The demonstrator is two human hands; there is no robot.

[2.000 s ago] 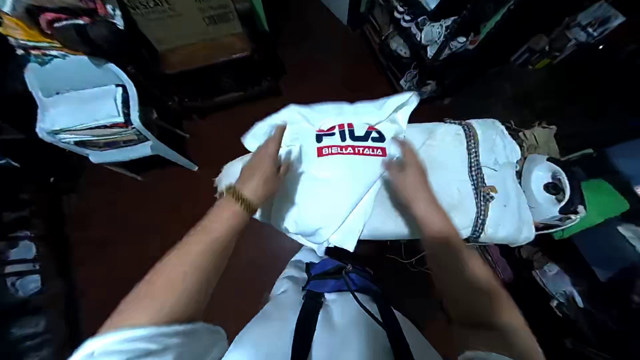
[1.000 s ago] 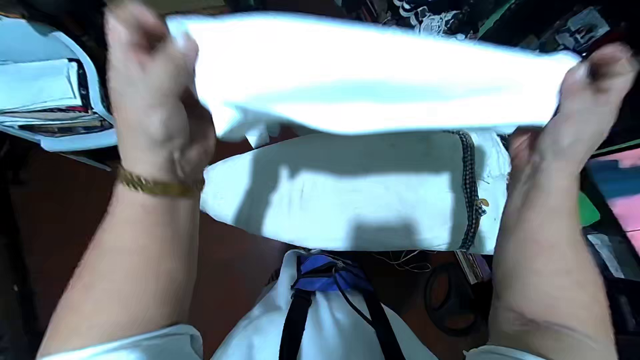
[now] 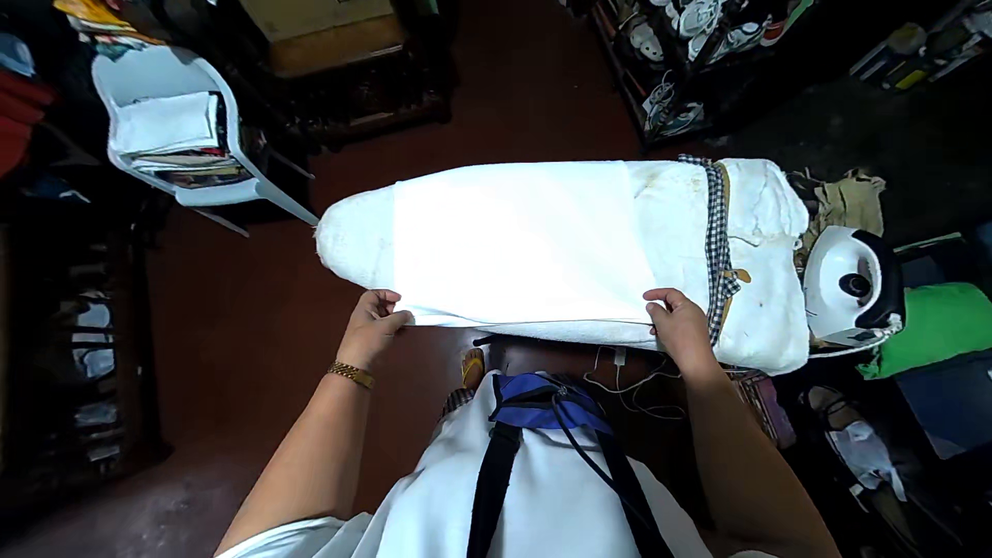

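Observation:
A white T-shirt [image 3: 515,240] lies spread across the ironing board [image 3: 674,198], its plain side up; no print shows. My left hand [image 3: 376,318] pinches the near left corner of the cloth between thumb and fingers, close to the board's rounded end. At the near right corner, my right hand [image 3: 678,322] pinches the same edge. A checkered cloth strip [image 3: 717,232] is tied around the board to the right of the shirt. The white and black iron [image 3: 849,287] rests past the board's right end.
A white plastic chair [image 3: 221,190] holding folded clothes stands at the upper left. Shoes fill a rack [image 3: 620,70] at the upper right. White cords [image 3: 635,387] hang below the board's near edge. A green cloth [image 3: 938,325] lies right of the iron.
The shirt was held up above the board between both hands and is now down on it. Its printed side, visible earlier, is out of sight. Both hands have come down to the near edge.

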